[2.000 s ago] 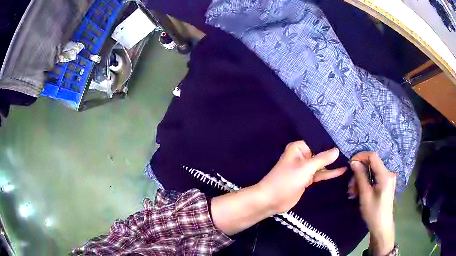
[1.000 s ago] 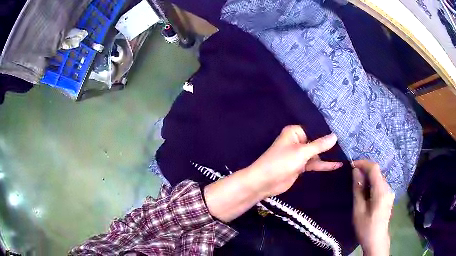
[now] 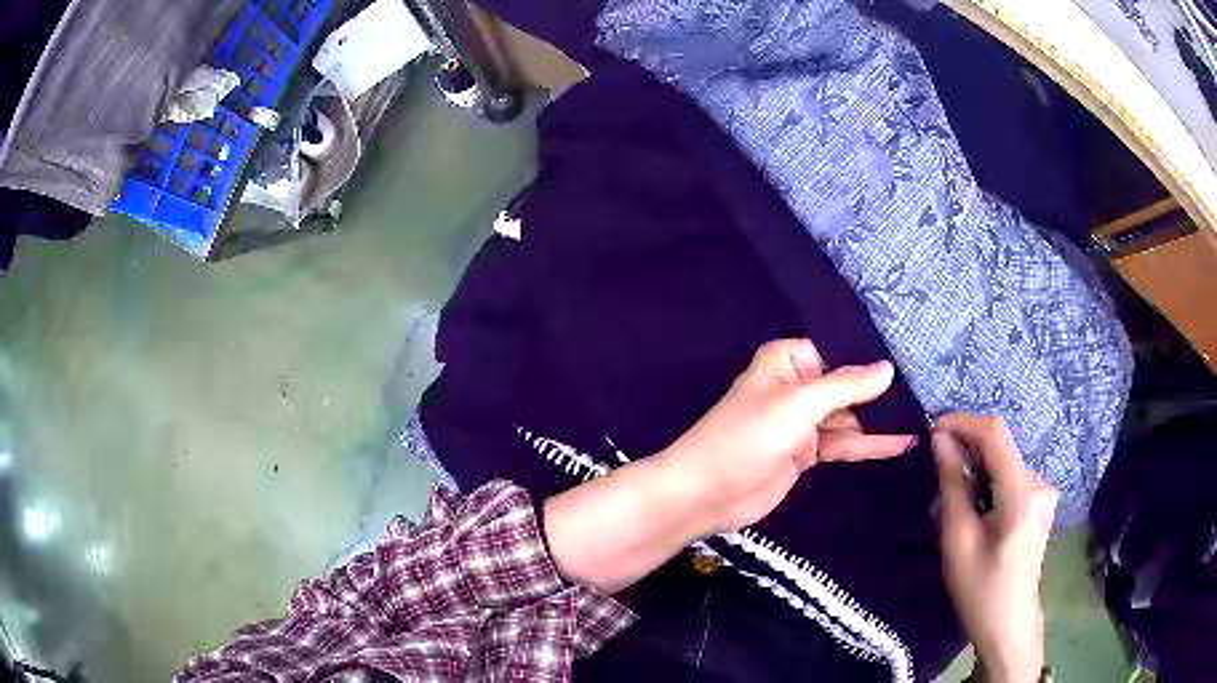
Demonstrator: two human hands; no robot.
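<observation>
The dark garment (image 3: 627,267) lies in front of me, its edge meeting the blue-grey leaf-patterned lining (image 3: 921,227). My left hand (image 3: 787,434) grips the dark edge band beside the lining between thumb and fingers. My right hand (image 3: 988,500) is at the seam just to the right, its thumb and forefinger pinched together at the lining's edge. A needle and thread are too small to make out there. White toothed stitching (image 3: 801,587) runs across the dark cloth under my left forearm, with a small yellow spot (image 3: 707,563) beside it.
A blue plastic crate (image 3: 200,167) with grey cloth (image 3: 87,107) over it stands upper left above the green floor (image 3: 240,427). A pale curved table edge (image 3: 1108,100) and wooden drawer (image 3: 1174,274) are upper right. Another dark garment (image 3: 1174,520) lies at right.
Over two seconds my right fingertips shift slightly down and back up at the seam. My left hand keeps its grip on the edge and sits slightly higher and further left in view.
</observation>
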